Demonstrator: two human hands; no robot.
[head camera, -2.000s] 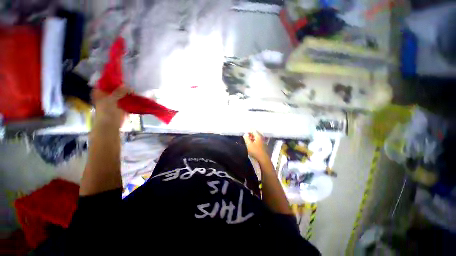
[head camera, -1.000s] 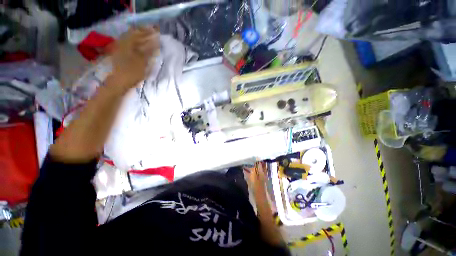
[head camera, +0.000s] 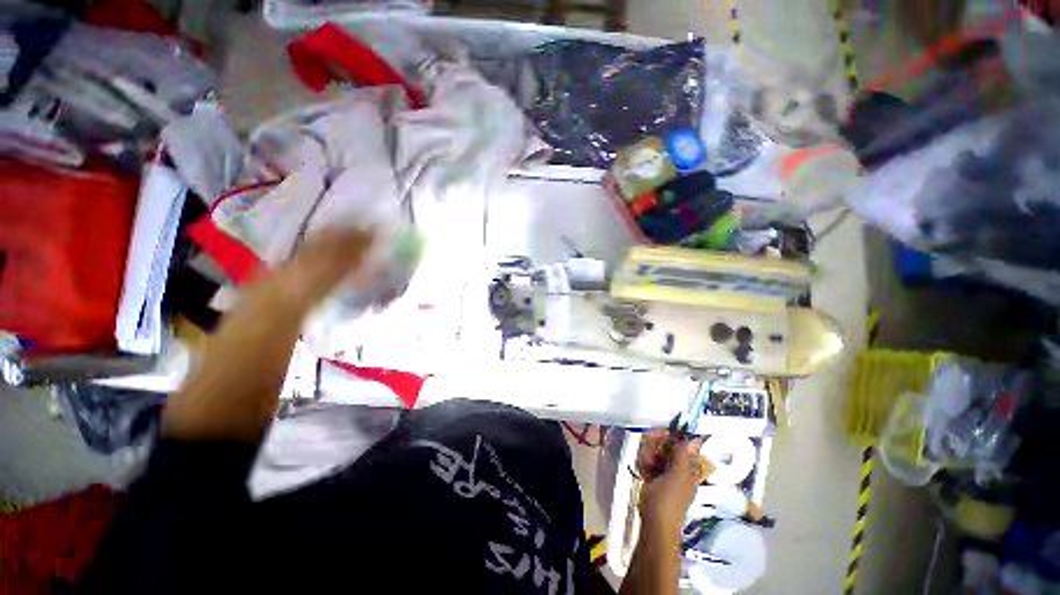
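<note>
A pale grey garment (head camera: 337, 163) with red bands (head camera: 349, 56) lies in loose folds on the left of the white machine table, overexposed near the lamp. A red strip end (head camera: 389, 378) lies at the table's front edge. My left hand (head camera: 331, 267) is blurred over the garment, with a pale greenish patch by its fingertips; its grip is unclear. The cream sewing machine (head camera: 686, 325) lies to the right. My right hand (head camera: 672, 471) is at a white tray (head camera: 625, 494), its fingers beside a small dark item; whether it holds it is unclear.
A black plastic-wrapped bundle (head camera: 616, 99) lies behind the machine, beside a blue roll (head camera: 686, 148) and small spools. White rolls (head camera: 730, 558) sit in the tray. A red bundle (head camera: 58, 256) is at left. A yellow basket (head camera: 889, 395) stands at right beyond the floor tape.
The view has shifted. My left hand has come down from the garment's upper part toward its lower part. My right hand has moved from the table's front edge to the tray.
</note>
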